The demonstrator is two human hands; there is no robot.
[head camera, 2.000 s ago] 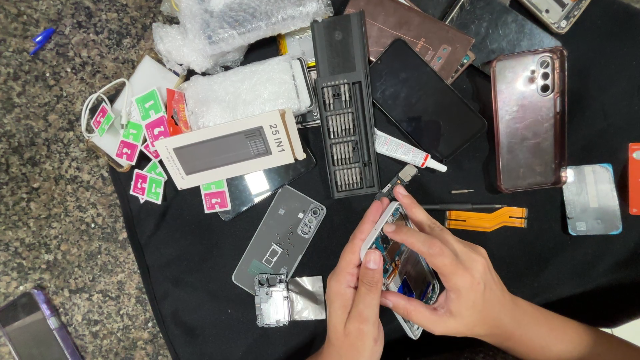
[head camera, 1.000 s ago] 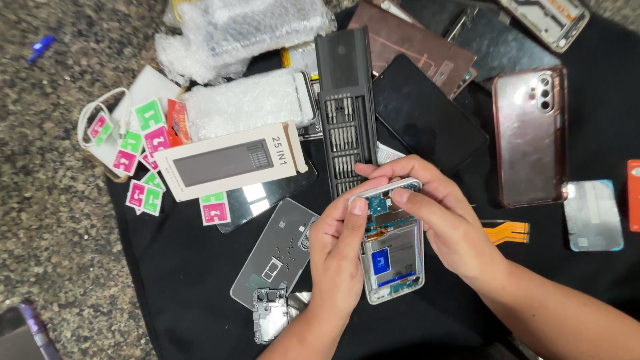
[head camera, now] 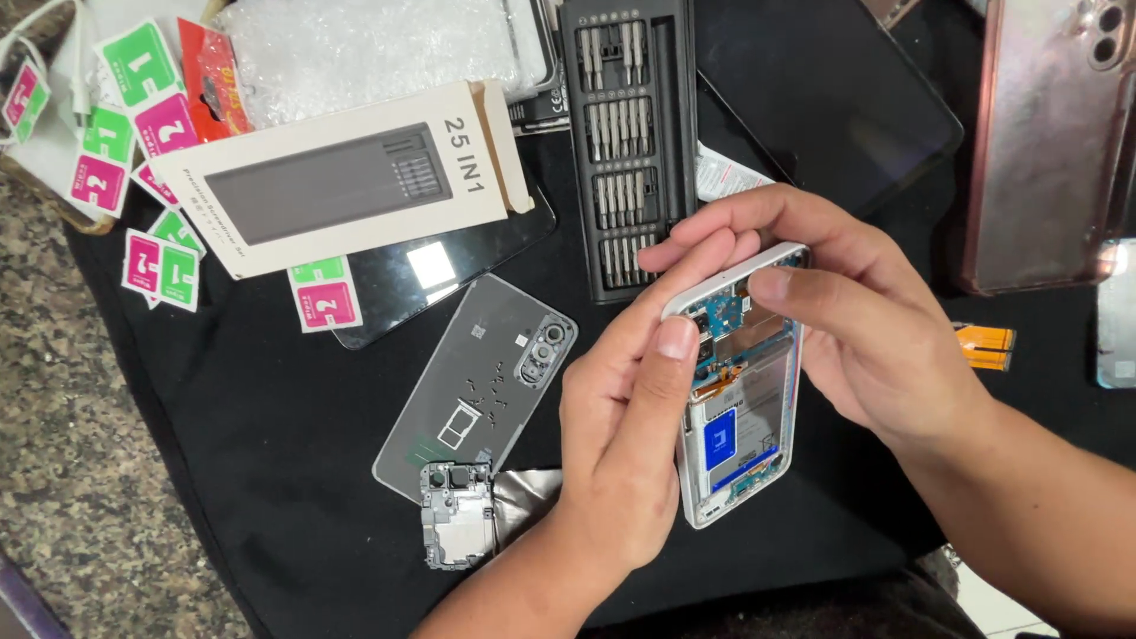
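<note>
An opened smartphone (head camera: 745,417) is held tilted between both hands, its battery and blue circuit board exposed. My left hand (head camera: 635,426) grips its left edge, the thumb by the camera modules. My right hand (head camera: 861,319) holds the upper right side, with the thumb on the upper inside and the other fingers behind the frame. To the left lies a grey phone back cover (head camera: 479,382) bearing small screws and a SIM tray (head camera: 460,424). A metal and plastic inner bracket (head camera: 457,515) overlaps the cover's lower corner.
A screwdriver bit case (head camera: 621,160) lies beyond my hands, beside its white box (head camera: 342,177). Wipe packets (head camera: 162,269) and bubble wrap (head camera: 373,53) are at the upper left. A dark phone screen (head camera: 825,89), a pinkish phone (head camera: 1043,142) and an orange flex cable (head camera: 985,346) are rightward.
Two seconds ago the phone was held more edge-on; its inside then turned into view, and now it is tilted again. The view has moved closer.
</note>
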